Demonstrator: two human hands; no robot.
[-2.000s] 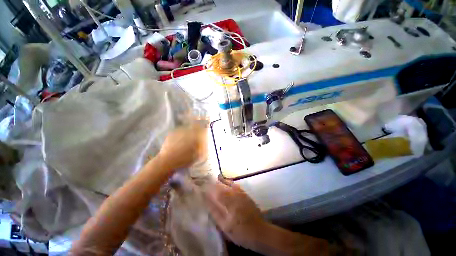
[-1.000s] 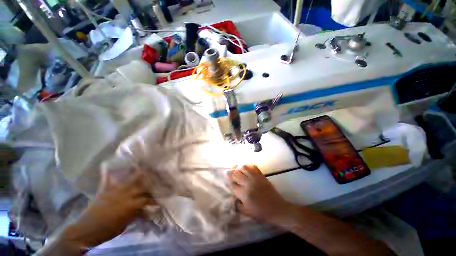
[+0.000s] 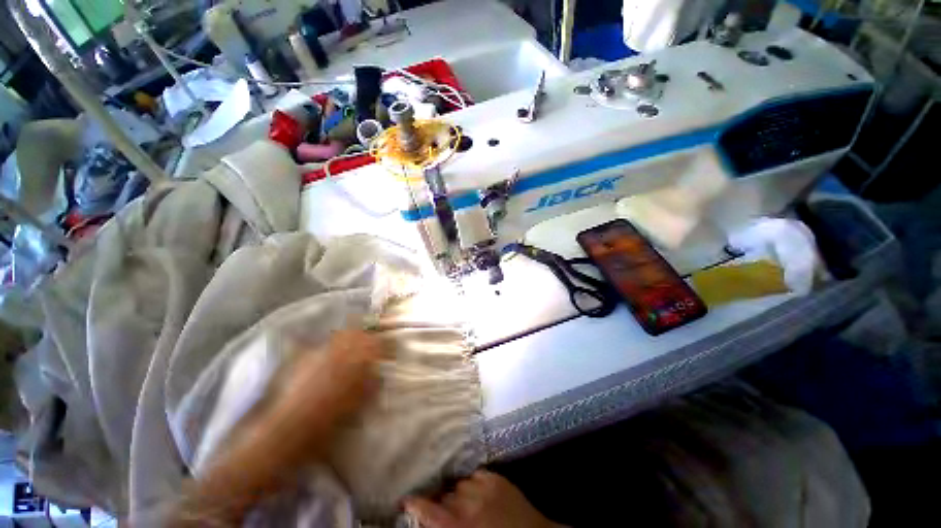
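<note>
The beige garment piece lies in large folds over the left of the table. Its gathered edge runs from near the needle down to the table's front edge. My left hand is over the cloth and strongly blurred, so its fingers cannot be made out. My right hand, cut off by the bottom edge, pinches the cloth's lower corner. The presser foot and needle of the white lockstitch machine stand under the light, at the cloth's upper right edge.
Scissors, a smartphone, a yellow piece and a white cloth scrap lie right of the needle. Yellow cord loops around the machine's post. A red tray of spools is behind. A ruler-marked edge borders the table.
My right hand has moved down from near the needle to the front edge. My left hand has moved up and right over the cloth. The gathered edge now lies stretched downward. The view has shifted.
</note>
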